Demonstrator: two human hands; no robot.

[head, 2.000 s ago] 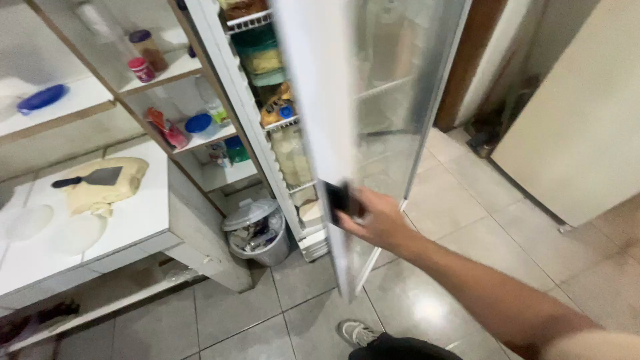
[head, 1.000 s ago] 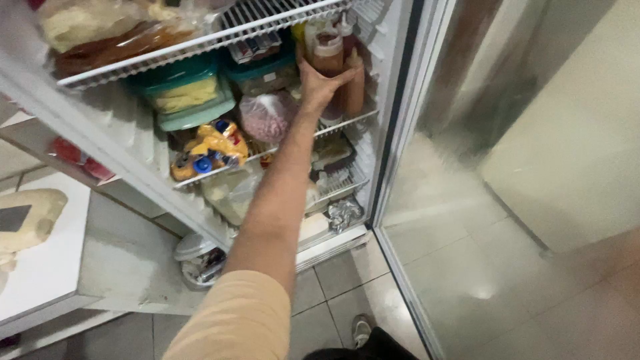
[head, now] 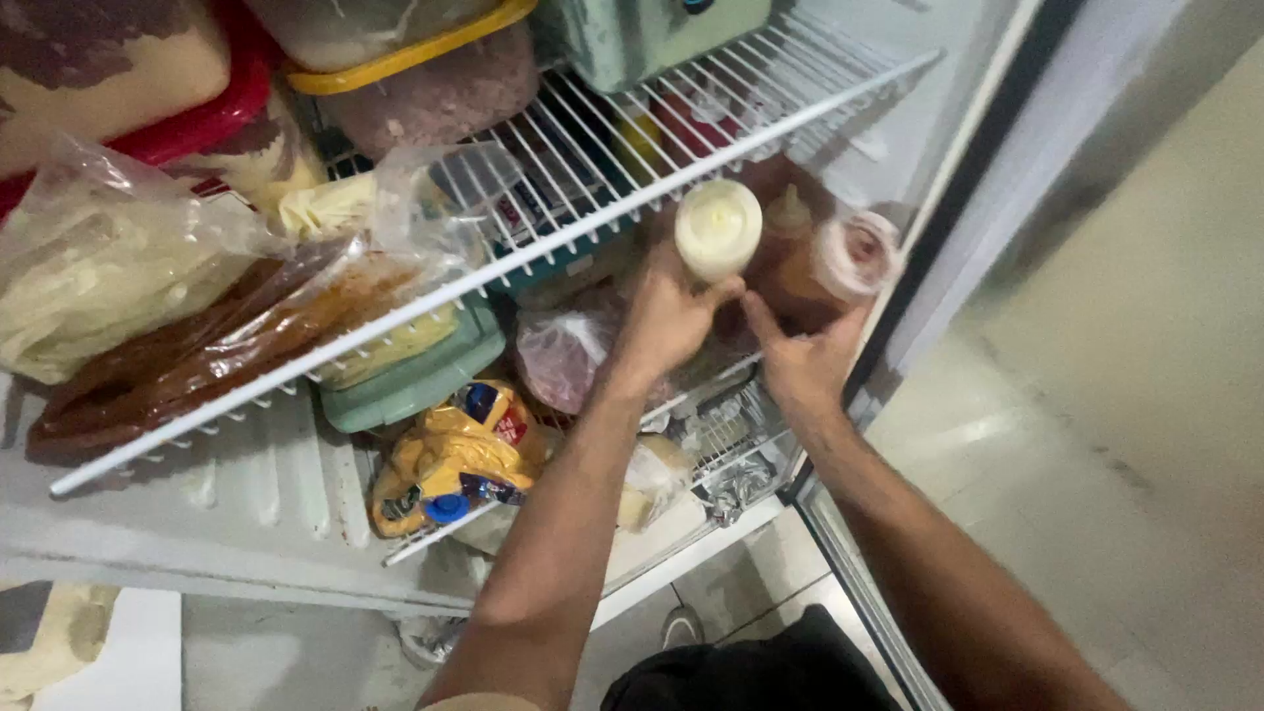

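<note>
Both hands reach into the open refrigerator. My left hand [head: 671, 316] grips a squeeze bottle with a pale, cream-coloured top [head: 719, 229], just under the front edge of the upper wire shelf [head: 553, 242]. My right hand [head: 812, 360] is closed around a bottle with a whitish, red-stained top [head: 857, 255], near the refrigerator's right wall. Between and behind them stands another squeeze bottle with a pointed nozzle [head: 788, 212]. The lower parts of the bottles are hidden by the hands and by shadow.
Bagged food [head: 128, 267] and lidded containers [head: 425, 79] crowd the upper shelf. Below are a green-lidded container [head: 415, 380], a yellow package with a blue cap [head: 459, 454] and a bag of pinkish food [head: 565, 355]. The glass door [head: 859, 592] stands open at right.
The refrigerator door was swung open from the first frame to the second. One second ago a single hand was at the bottles; now both hands are there. The view is closer to the shelves.
</note>
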